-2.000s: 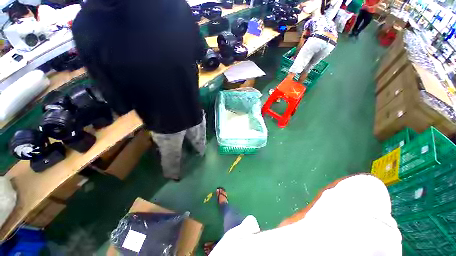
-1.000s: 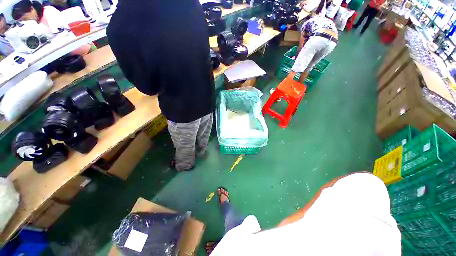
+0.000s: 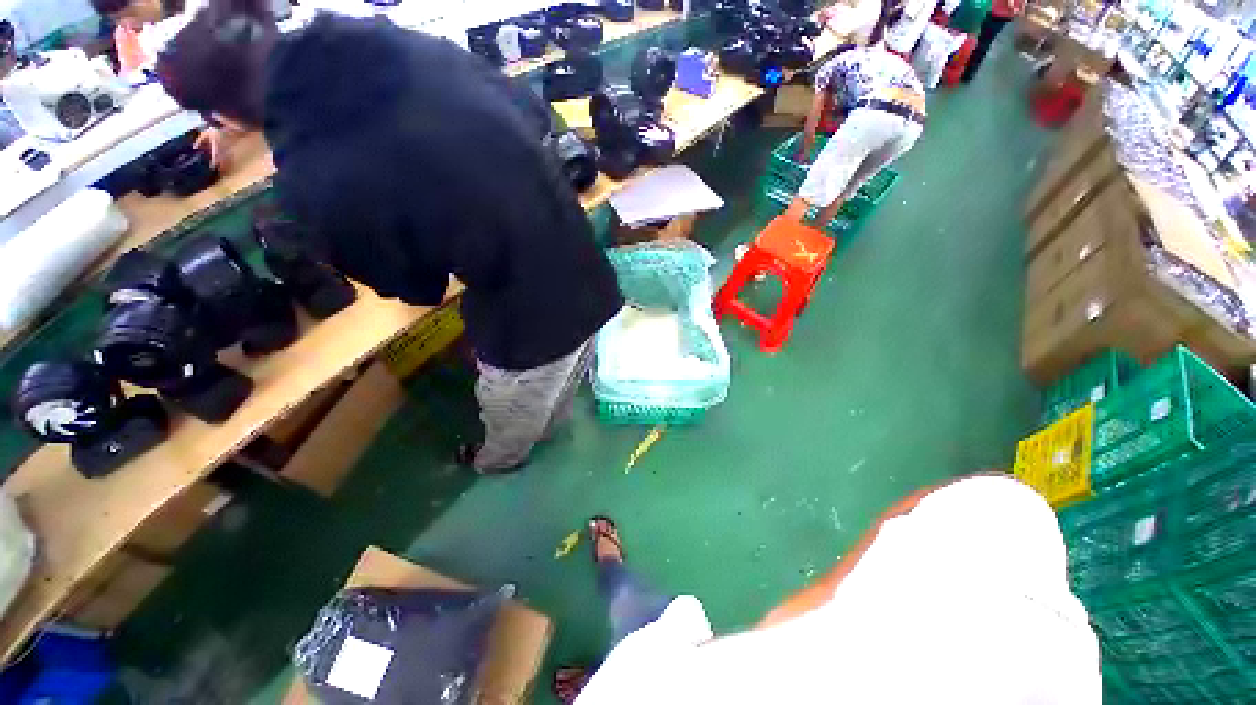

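Note:
Neither my left hand nor my right hand is visible; a white sleeve and part of a bare arm fill the lower right. In front of me on the green floor stands a lined green plastic crate with pale contents. A black parts bag with a white label lies on flat cardboard at the lower left. A red plastic stool stands just beyond the crate.
A person in black leans over the left bench, which holds black round-headed units. Another person bends over green crates. Cartons and stacked green crates line the right side.
The person in black has bent toward the left bench and reaches across it. The person behind the stool has shifted slightly. The view has barely moved.

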